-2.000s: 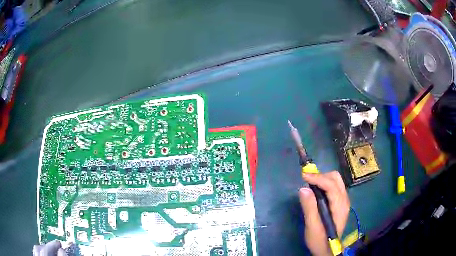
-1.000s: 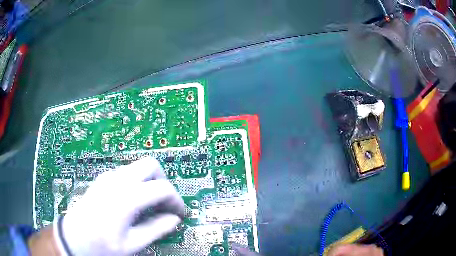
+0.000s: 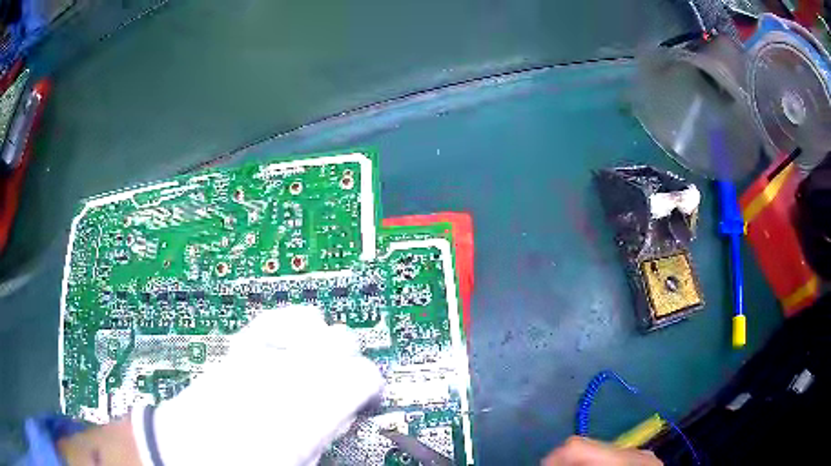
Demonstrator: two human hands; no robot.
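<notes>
The green circuit board [image 3: 301,232] with a white border lies in front of me, its lower edge cut off. A red carrier [image 3: 464,273] shows beneath its right side. My left hand [image 3: 273,387], in a white glove, is over the board's lower middle. Its fingertips point down and right; whether they hold anything is hidden. My bare right hand [image 3: 603,453] is at the bottom edge, mostly cut off. The soldering iron's dark slim shaft [image 3: 417,447] points up-left over the board's lower right, close to the gloved fingers; its handle is below the frame.
An iron stand [image 3: 649,214] with a yellow-brown sponge [image 3: 672,284] is right of the board. Beyond it are a blue stick [image 3: 736,259], a grey funnel [image 3: 697,109], a fan [image 3: 791,105] and a red-yellow piece [image 3: 774,246]. A coiled blue cord [image 3: 586,400] is beside my right hand.
My gloved hand has come in from the lower left over the board, then a little further right. My right hand has moved down to the bottom edge, then slightly left.
</notes>
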